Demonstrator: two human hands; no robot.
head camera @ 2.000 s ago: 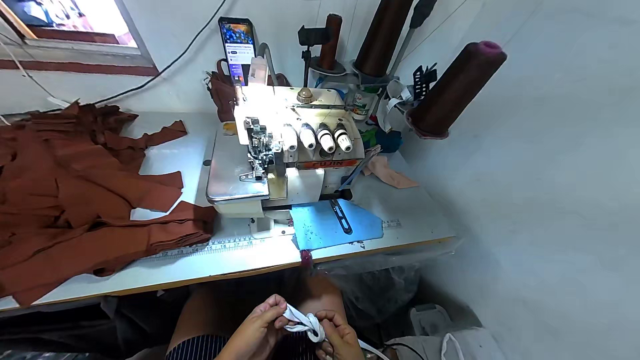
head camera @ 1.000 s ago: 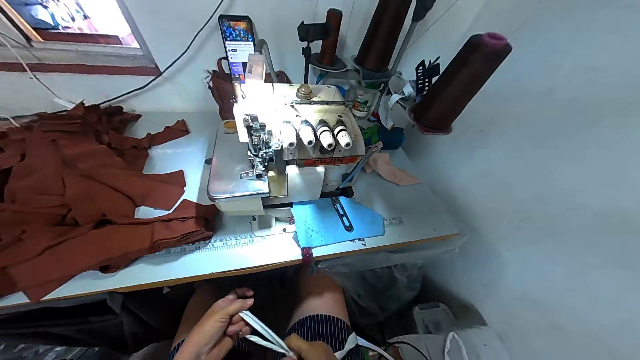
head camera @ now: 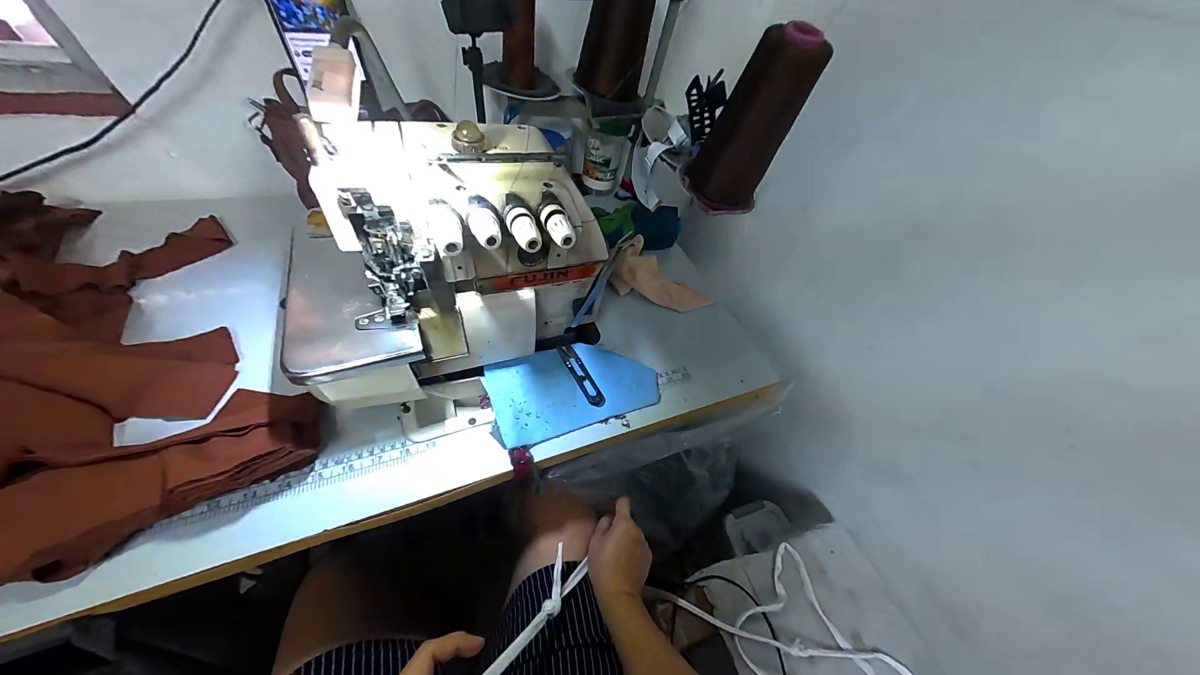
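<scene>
A white cord (head camera: 551,609) with a knot in it stretches over the lap, below the table edge. My right hand (head camera: 619,553) is closed on the upper end of the cord, beside the knee. At the bottom edge of the view my left hand (head camera: 444,649) is partly cut off; its thumb or a finger lies near the cord's lower end, and its hold cannot be made out. More white cord (head camera: 792,647) trails to the right over a pale cloth-like surface. Above the hands stands a lit overlock sewing machine (head camera: 469,206) on the white table.
Rust-brown fabric pieces (head camera: 122,403) are piled on the left of the table (head camera: 375,497). A blue sheet (head camera: 572,394) lies at the front edge. Cones of brown thread (head camera: 759,117) stand behind the machine. A wall (head camera: 984,281) bounds the right side.
My hands were close together at a loop of the cord; now they are apart, with the knotted cord stretched between them. My right hand has moved up and right. The view has shifted slightly.
</scene>
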